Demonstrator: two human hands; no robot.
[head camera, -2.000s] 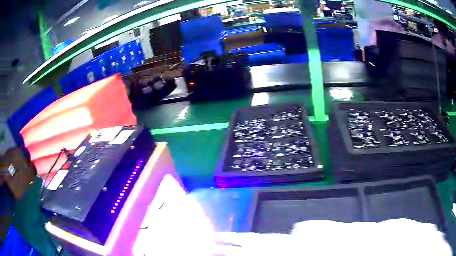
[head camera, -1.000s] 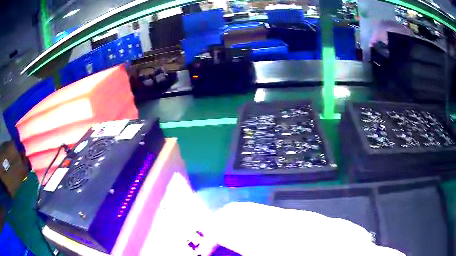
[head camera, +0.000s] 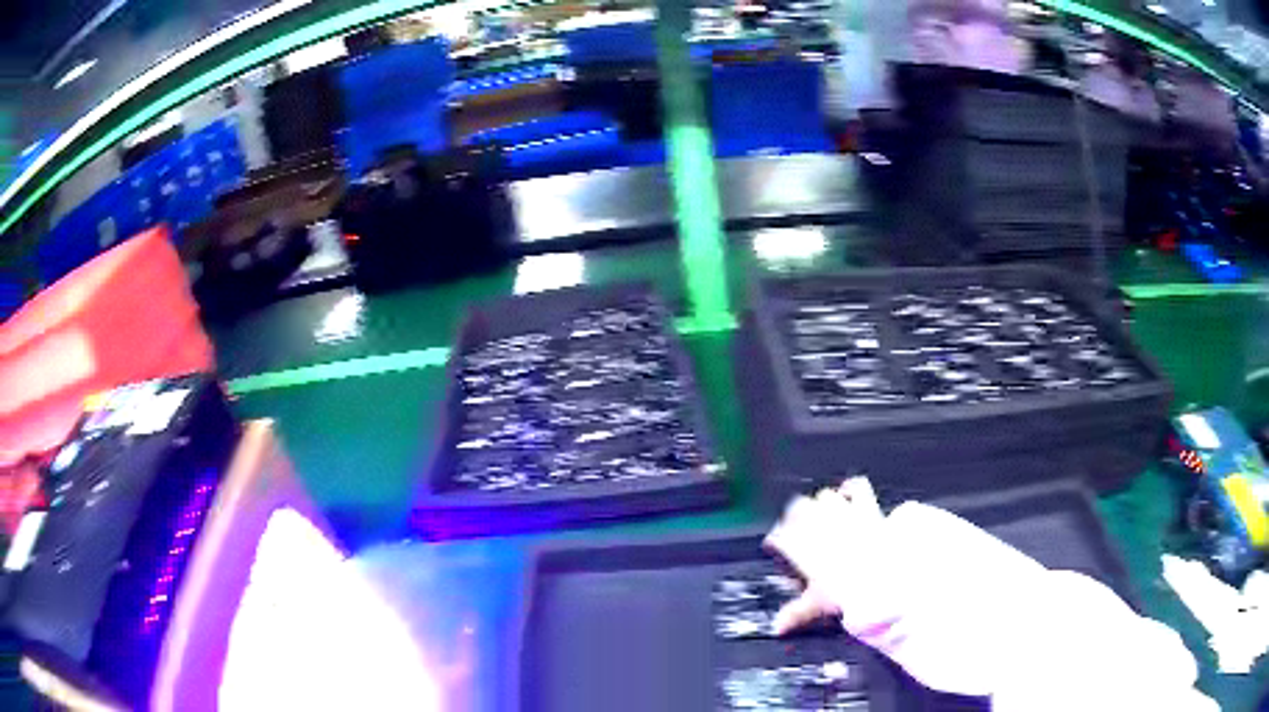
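Note:
My right hand (head camera: 821, 559), blurred and in a pale sleeve, reaches in from the lower right over the near black foam tray (head camera: 612, 633). Its fingertips are at the edge of a small circuit board (head camera: 747, 608) lying in that tray. Whether they grip it cannot be told. More board shapes (head camera: 793, 687) show below it at the picture's lower edge. The hand and sleeve hide part of the tray. My left hand is not in view.
A foam tray full of boards (head camera: 578, 497) stands behind at left, a taller stack (head camera: 960, 438) at right. The curing box (head camera: 209, 556) glares at left beside a black fan case (head camera: 105, 487) and pink foam (head camera: 105, 320). Blue box (head camera: 1232, 466) and crumpled wipes (head camera: 1222, 612) lie right.
The view has turned right. The overexposed white arm shape has left the glare, and my right hand now shows over the near tray, where boards are now visible.

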